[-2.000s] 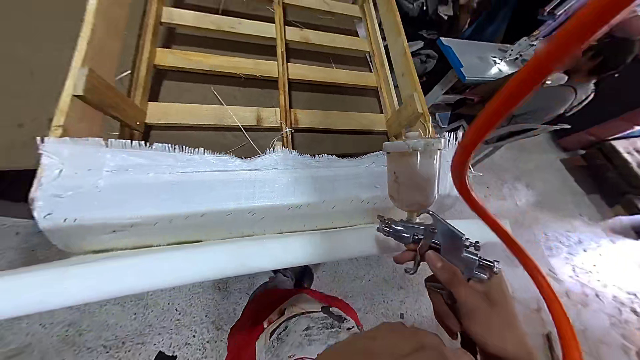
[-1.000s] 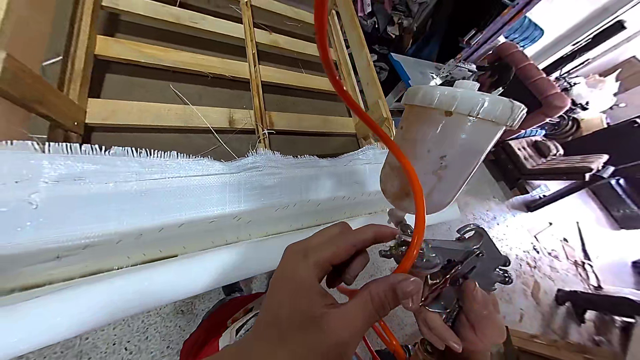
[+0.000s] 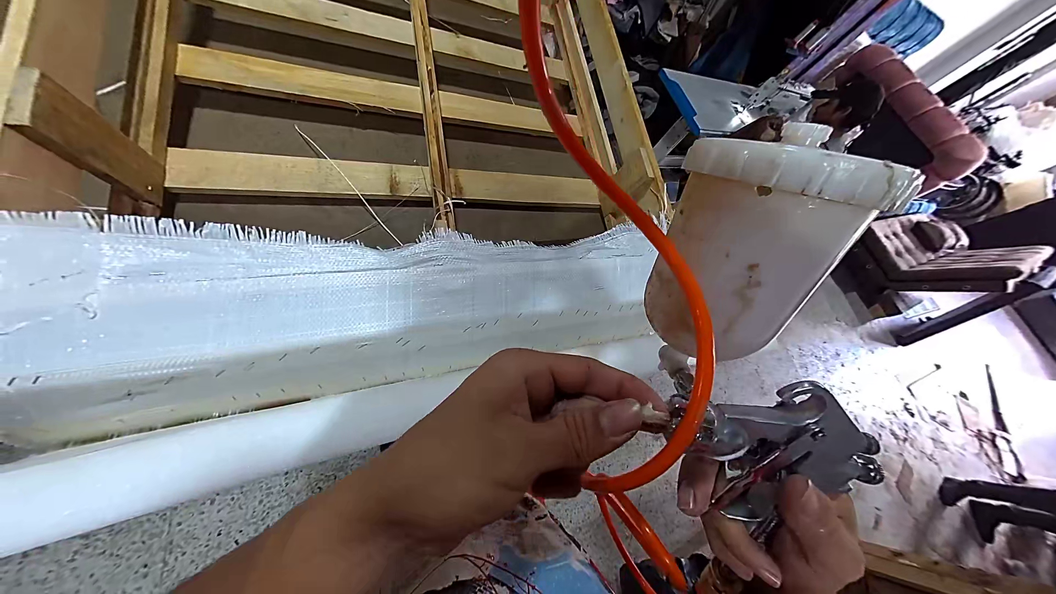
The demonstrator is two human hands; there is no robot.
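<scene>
A metal spray gun [image 3: 784, 445] with a cloudy white plastic cup [image 3: 759, 239] on top is gripped at its handle by my right hand [image 3: 792, 528]. The fingers of my left hand [image 3: 528, 421] pinch the nozzle end of the gun, where the exact part held is partly hidden. An orange air hose [image 3: 689, 289] loops in front of the cup and past the nozzle. Beside my left hand lies a white padded roll [image 3: 247, 450] below stapled, frayed white woven fabric [image 3: 330, 305].
Behind the fabric stands a wooden slatted frame [image 3: 305, 173]. A blue-edged table [image 3: 709, 99] is at the back right, with a person [image 3: 854, 103] near it. Cushioned seating [image 3: 949, 247] and scattered items are on the speckled floor [image 3: 916, 396] at right.
Two seconds ago my right hand held the spray gun alone; my left hand has since come up to its nozzle end. The gun and cup now appear closer. The hose loop has shifted across the cup.
</scene>
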